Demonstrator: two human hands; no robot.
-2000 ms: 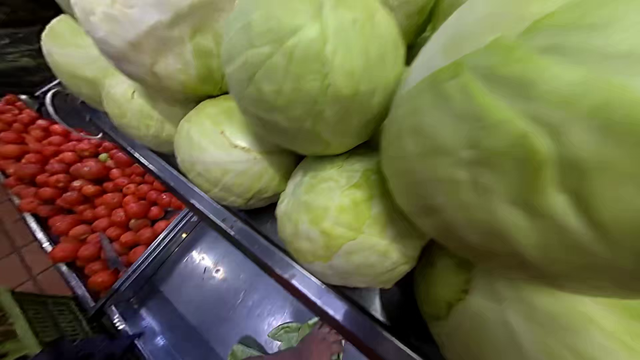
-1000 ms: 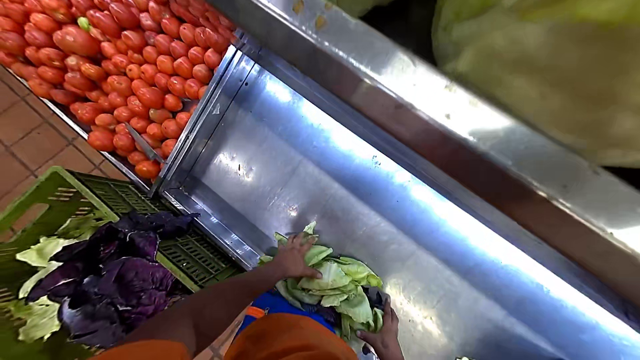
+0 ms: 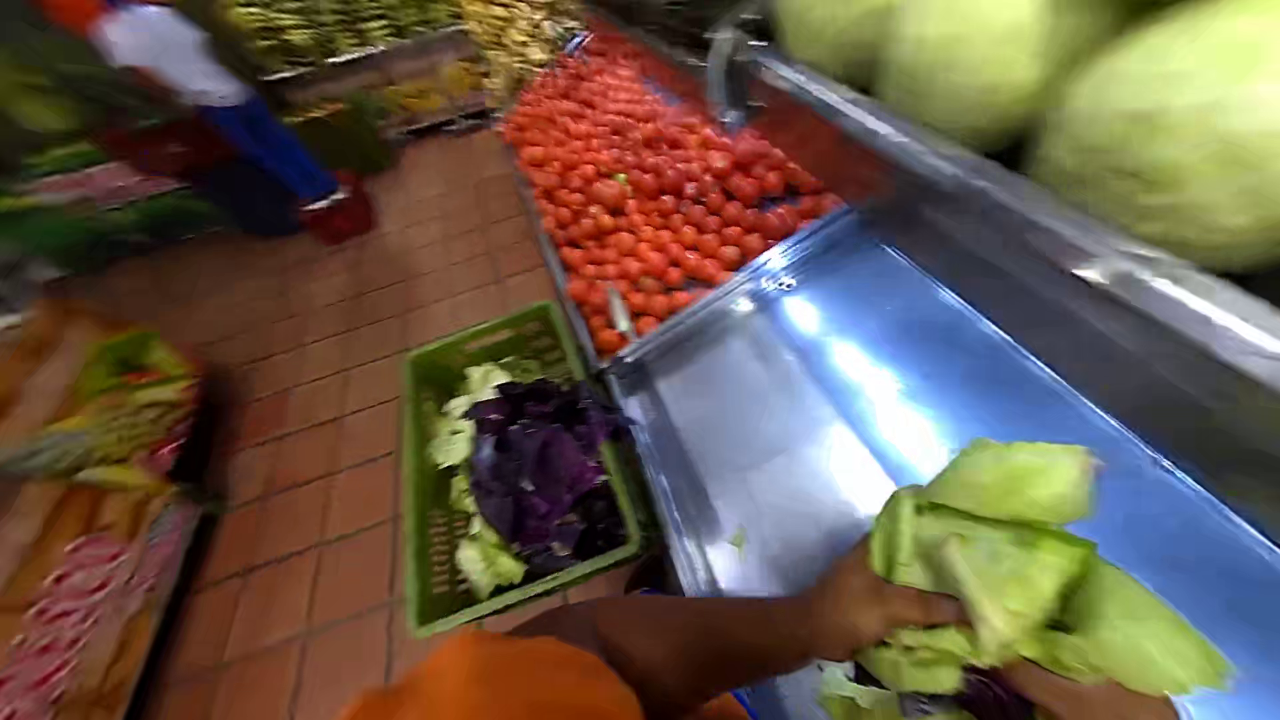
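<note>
Loose green cabbage leaves are bunched between my two hands above the steel display tray, low on the right. My left hand grips the bunch from its left side, the thumb over the leaves. My right hand is at the bottom edge, under the leaves and partly hidden by them. Some dark purple leaf shows between the hands. Left of the tray, a green plastic crate holds purple cabbage leaves and pale green leaves.
Red tomatoes fill the neighbouring display, with a blade-like object on them. Whole green cabbages lie above the steel rail. A person stands far left on the tiled floor. Another produce stand is at lower left.
The view has swung left, bringing the floor and a person in. My hands were around the leaves on the tray one second ago; now they hold the bunch up over it.
</note>
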